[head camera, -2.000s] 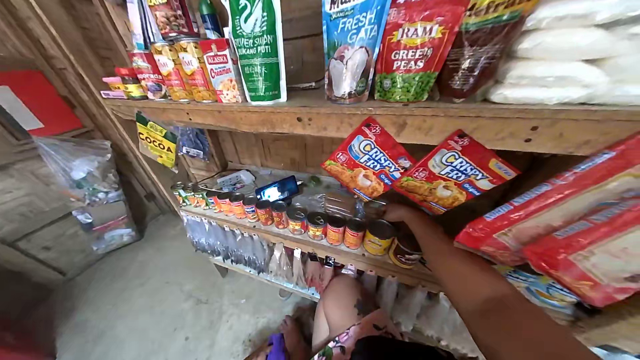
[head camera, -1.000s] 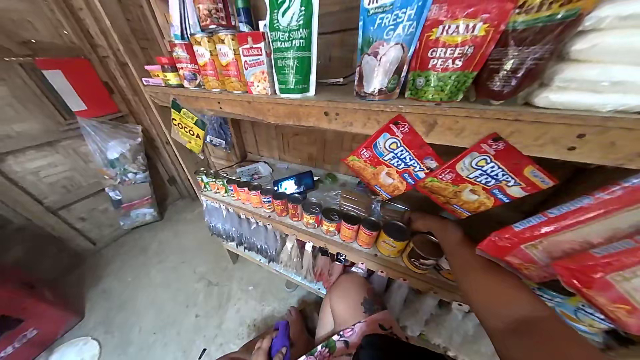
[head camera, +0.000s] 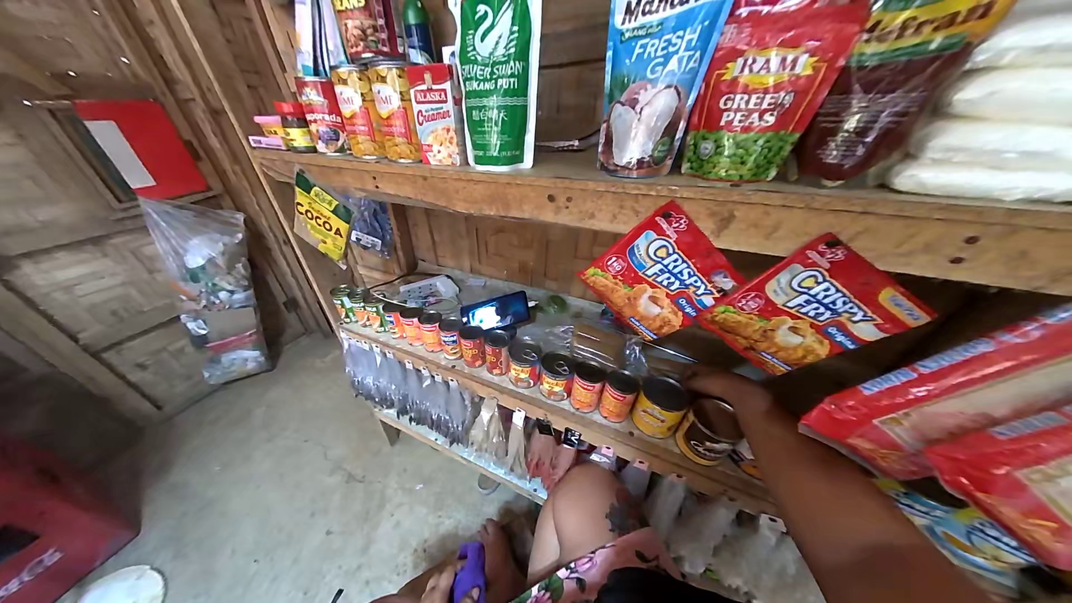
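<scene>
My right hand (head camera: 710, 383) reaches over the lower shelf, behind the yellow-labelled can (head camera: 660, 406) and a brown-labelled can (head camera: 708, 431) at the right part of the row; its fingers are partly hidden, and whether it grips anything does not show. Low in the view, my left hand (head camera: 439, 584) is closed on a purple cloth (head camera: 471, 571), beside my bare foot. Small cans with orange labels (head camera: 587, 387) stand along the shelf's front edge. Behind them lie a phone (head camera: 496, 311) with a lit screen and a clear plastic package (head camera: 599, 343).
Two red breading-mix packs (head camera: 657, 272) hang below the upper wooden shelf (head camera: 519, 188), close to my right forearm. Pouches, cans and a creamer carton (head camera: 435, 115) stand above. Small plastic bags (head camera: 402, 385) hang under the can row. A filled clear bag (head camera: 213, 285) hangs at the left.
The view has swung somewhat left. My right hand stays behind the right part of the can row, and the purple cloth remains low in the view.
</scene>
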